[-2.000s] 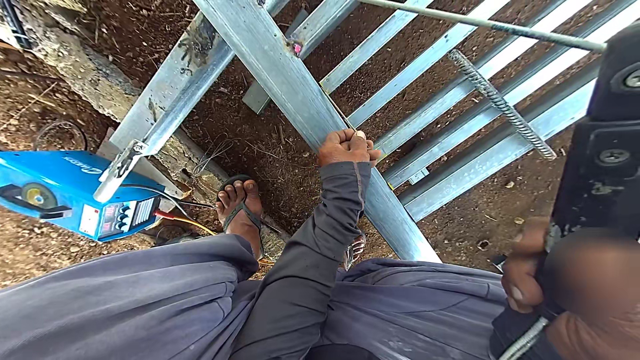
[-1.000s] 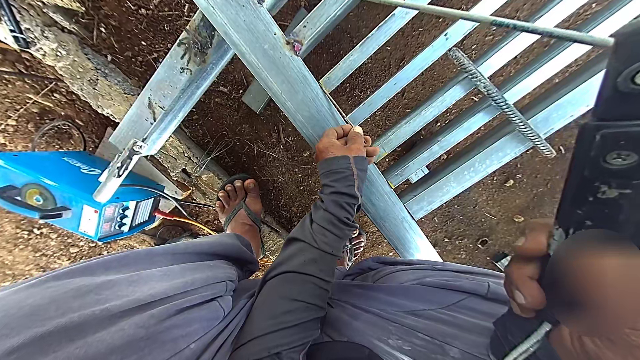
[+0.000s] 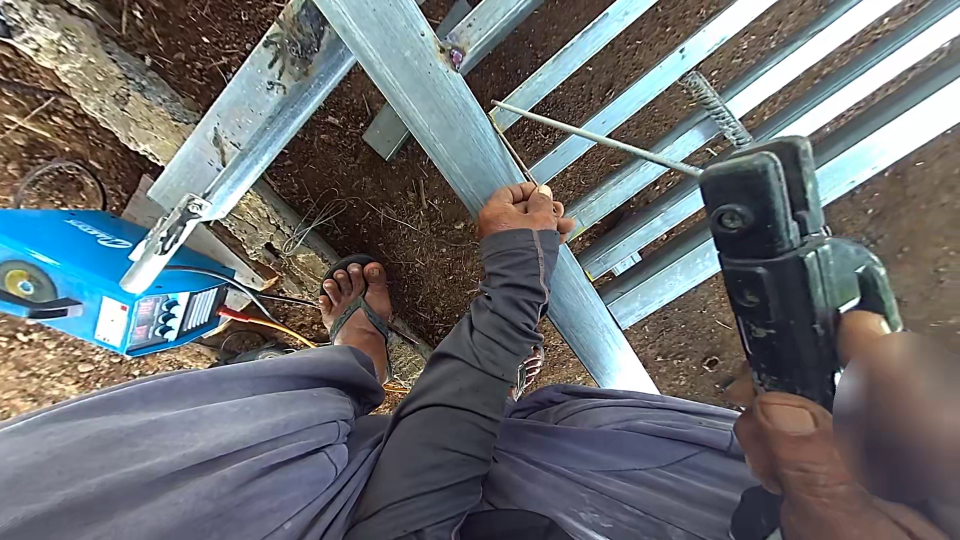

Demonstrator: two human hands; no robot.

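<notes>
My left hand [image 3: 525,210] grips a thin brown rod or wire [image 3: 512,152] at the inner edge of a galvanized steel frame member [image 3: 431,97], fingers resting on the metal. At the lower right, my right hand [image 3: 817,442], partly blurred, holds a black welding electrode holder [image 3: 772,277]. A long grey welding electrode [image 3: 600,139] is clamped in its jaws and points left; its tip appears over the frame near the joint of a slat. Parallel galvanized slats [image 3: 637,90] run from the frame member to the upper right.
A blue welding machine [image 3: 97,277] with cables stands at the left. Beside it a metal post with a latch [image 3: 176,225] slants upward over a rough concrete edge [image 3: 112,97]. A piece of rebar [image 3: 716,109] lies across the slats. My sandaled foot [image 3: 356,311] is by the concrete edge.
The electrode holder has moved left and further into view, bringing the electrode's tip down from the top of the view to near the frame member. My left hand stays at the frame.
</notes>
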